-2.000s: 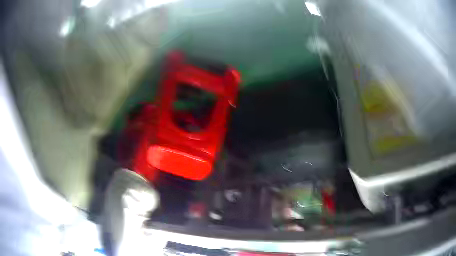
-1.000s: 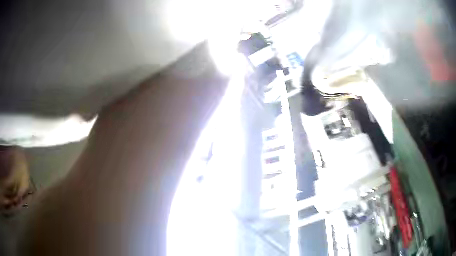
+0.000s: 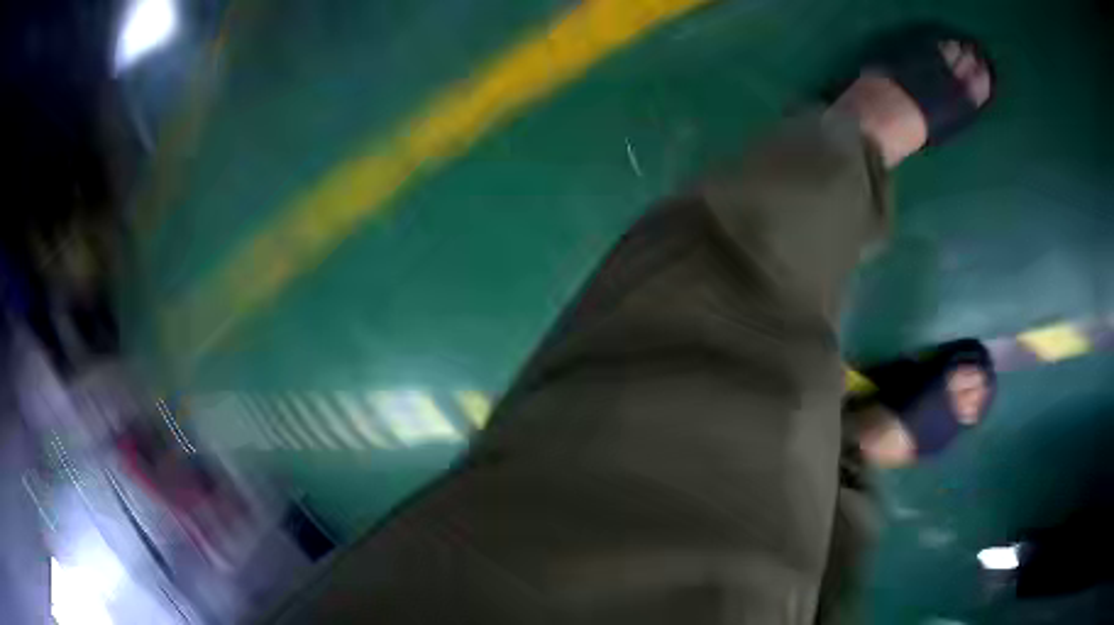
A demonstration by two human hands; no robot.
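Note:
No hand is in the picture. Nearest in front of me are my own legs in loose brown-grey trousers (image 3: 635, 452), running from the bottom edge towards the upper right. A dark open-toed sandal (image 3: 935, 92) is on one foot at the upper right, and another dark sandal (image 3: 935, 397) is on the other foot below it. Both are over the green floor. The view is blurred and turned sideways.
The green floor (image 3: 489, 269) carries a wide yellow line (image 3: 452, 128) at the upper left. A striped pale-yellow tape strip (image 3: 367, 418) crosses behind the legs. Blurred clutter lies at the left edge. A dark shape (image 3: 1075, 537) stands at the lower right.
The view has swung from a red stool, then a bright bench area with a blurred skin-coloured limb, down to the legs, feet and floor.

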